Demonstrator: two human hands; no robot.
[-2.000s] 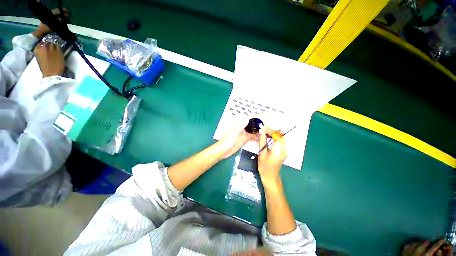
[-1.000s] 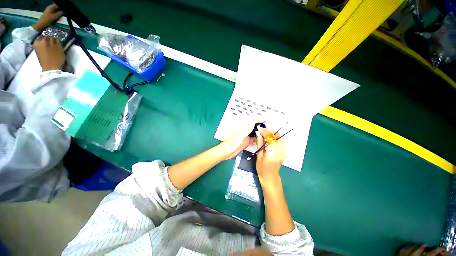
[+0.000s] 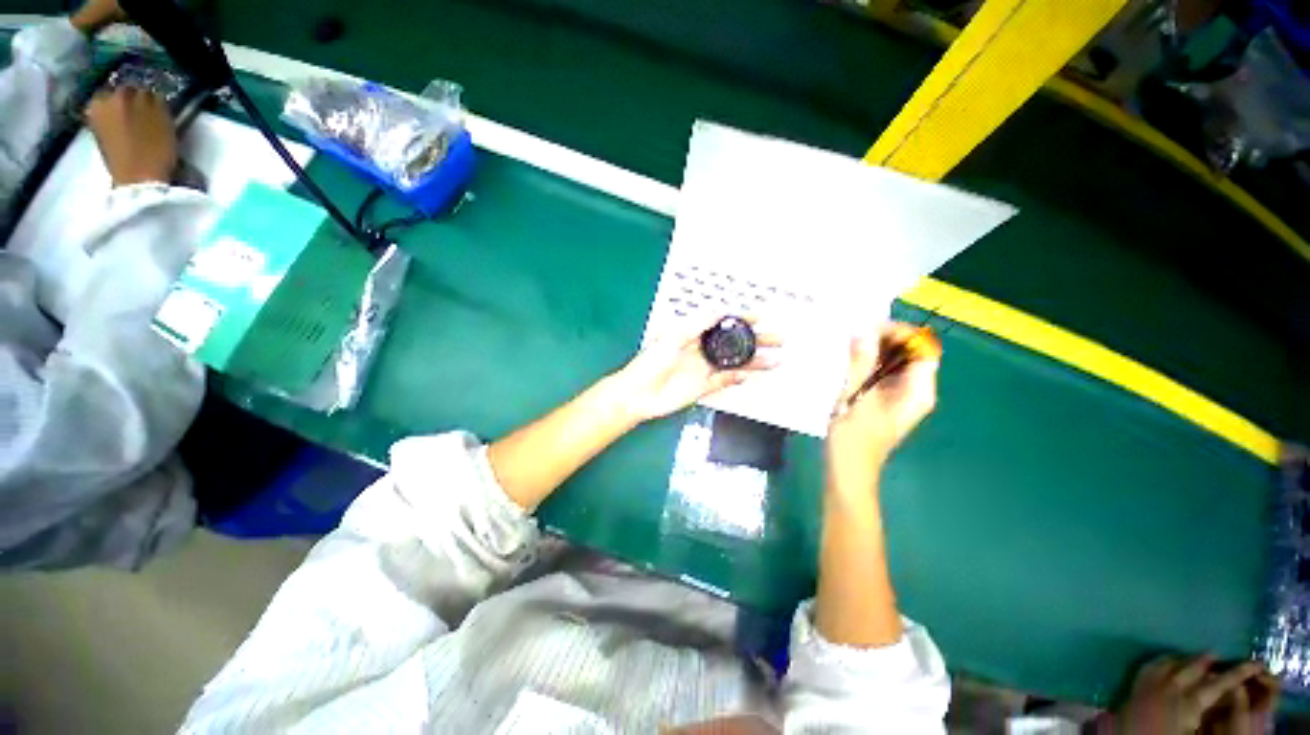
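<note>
My left hand [image 3: 672, 371] holds a round black part [image 3: 730, 342] in its fingers, flat side up, over the lower part of the white sheet [image 3: 790, 216]. Rows of small dark marks show on the sheet to the left and above the part. My right hand [image 3: 886, 395] is at the sheet's right edge, apart from the part, and holds thin dark tweezers [image 3: 879, 376]. An orange-yellow cover shows on a finger of it. The tweezers' prongs are too blurred to tell. A clear plastic bag [image 3: 718, 495] lies below the sheet.
A blue bin [image 3: 431, 184] with crumpled clear bags stands at left, near a green box [image 3: 244, 287] and black cable. A neighbour's arms are far left. Another person's hands [image 3: 1200, 696] are bottom right. A yellow post [image 3: 991, 86] rises behind the sheet.
My right hand has moved right, away from the black part, with the tweezers. The black part is now fully seen in my left hand. The sheet's right side looks shifted.
</note>
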